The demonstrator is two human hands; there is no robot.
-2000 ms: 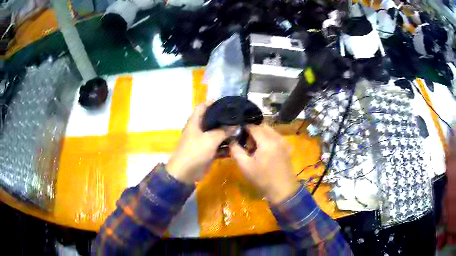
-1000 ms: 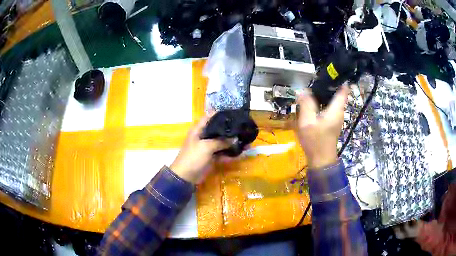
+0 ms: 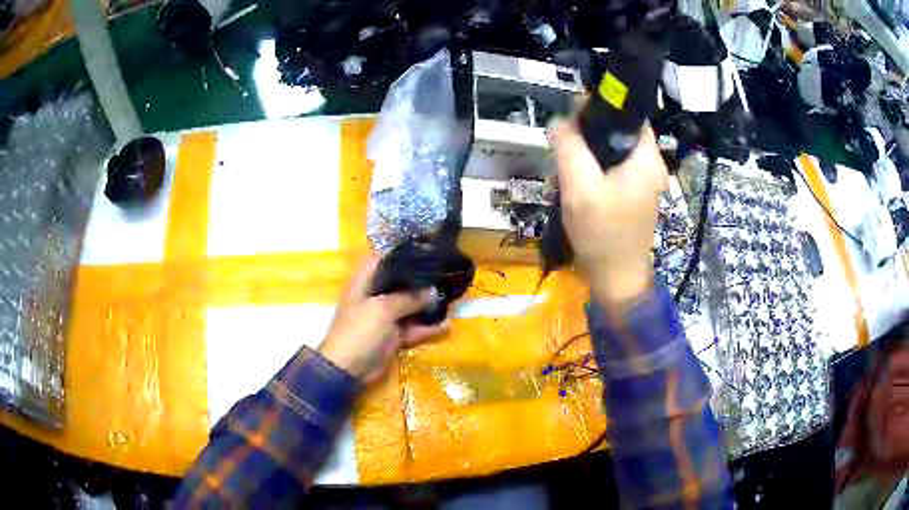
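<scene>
My left hand [image 3: 367, 327] holds a black round housing [image 3: 427, 271] over the orange tape at the middle of the board, fingers over its near side. My right hand [image 3: 610, 199] is wrapped around the thick black electric screwdriver [image 3: 623, 95] with a yellow label, in front of and right of the screw feeder [image 3: 510, 149]. The screwdriver's lower end points down toward the feeder's front; its tip is blurred. What sits inside the housing is too blurred to tell.
A clear bag of small hardware [image 3: 411, 189] lies left of the feeder. Another black housing [image 3: 136, 171] stands at left, beside a clear blister tray [image 3: 45, 249]. Loose wires [image 3: 573, 371], a filled tray [image 3: 772, 319] and another person's hand [image 3: 882, 403] are at right.
My right hand has left the housing and closed on the screwdriver, which it now holds near the feeder. My left hand still holds the housing. The camera view has shifted a little.
</scene>
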